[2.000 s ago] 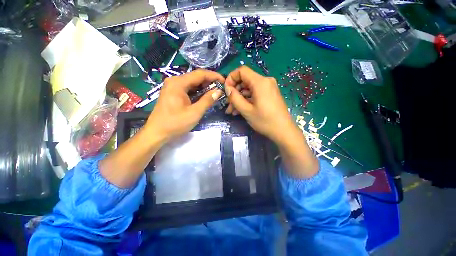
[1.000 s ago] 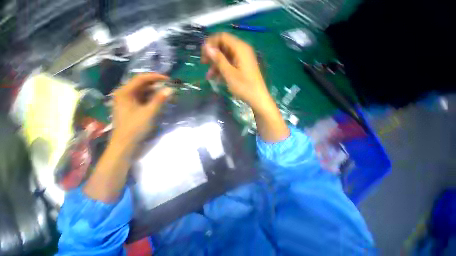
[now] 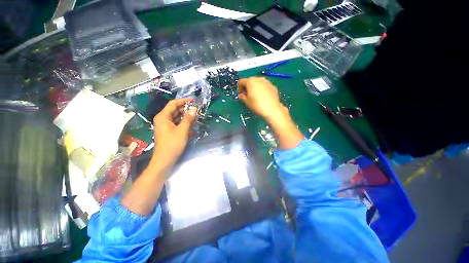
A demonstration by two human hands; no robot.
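My left hand [image 3: 172,128] holds a small silvery-dark piece [image 3: 191,109] between thumb and fingertips, above the far left edge of the black tray [image 3: 205,226]. My right hand [image 3: 261,96] is at the right edge of a heap of tiny black parts [image 3: 223,78], apart from my left hand. Its fingers are bent and the fingertips are small and partly hidden, so I cannot tell whether they hold a part. A crumpled clear bag [image 3: 198,92] lies just beyond my left fingertips.
Blue-handled cutters [image 3: 277,70] lie beyond my right hand. Clear trays [image 3: 105,38] are stacked at the far left. Yellowish paper [image 3: 92,123] lies left, over a red bag. A black corded tool [image 3: 349,131] and a blue bin [image 3: 398,215] are at right.
My hands were together at the piece, then came apart. My right hand is now at the black heap, while the left still holds the piece. The view has shifted and shows more of the bench's far side.
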